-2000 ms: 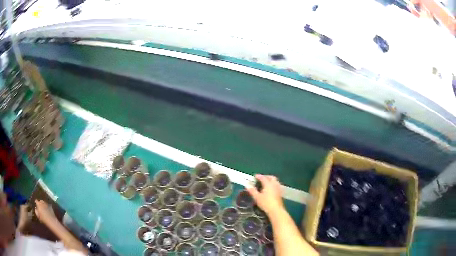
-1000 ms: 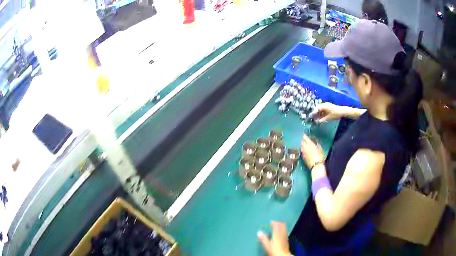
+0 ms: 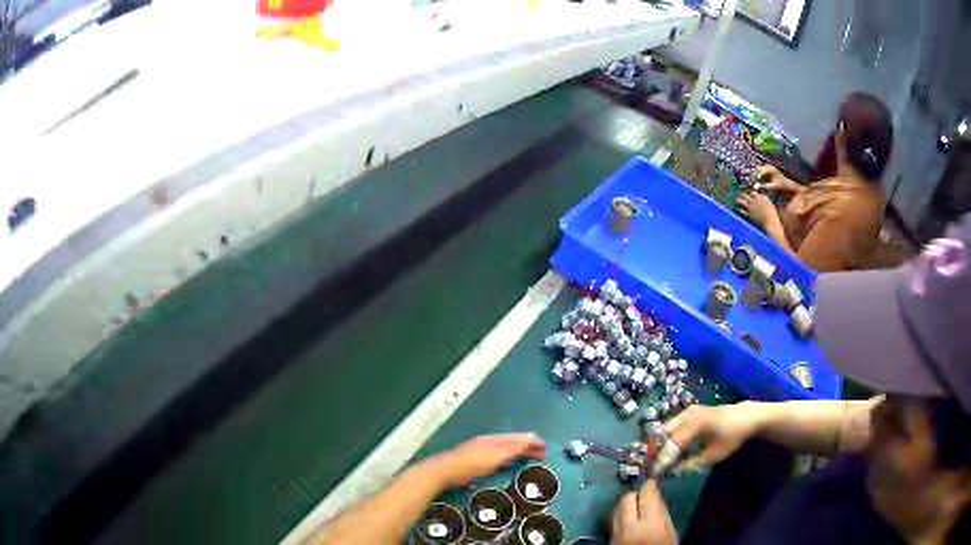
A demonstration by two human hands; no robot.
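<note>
My left hand (image 3: 492, 456) reaches in from the bottom edge, fingers stretched out to the right, with nothing seen in it. It lies just behind a cluster of open cylinder units (image 3: 491, 511) at the bottom edge. Each has a pale rim and a small white centre piece in a dark inside; the lower ones are cut off. My fingertips are close to the rear unit (image 3: 537, 486); whether they touch it I cannot tell. My right hand is not in view.
At right, a capped person's hands (image 3: 703, 436) hold small parts beside a pile of silvery parts (image 3: 607, 346). Behind stands a blue bin (image 3: 681, 303) with several cylinder units. Another person (image 3: 841, 218) sits farther back. A white shelf (image 3: 319, 138) overhangs the green bench from the left.
The view has swung right towards the blue bin, and the carton has left it. A hand low in the earlier frame is gone; my left hand now lies by the cylinder units, which sit lower in view.
</note>
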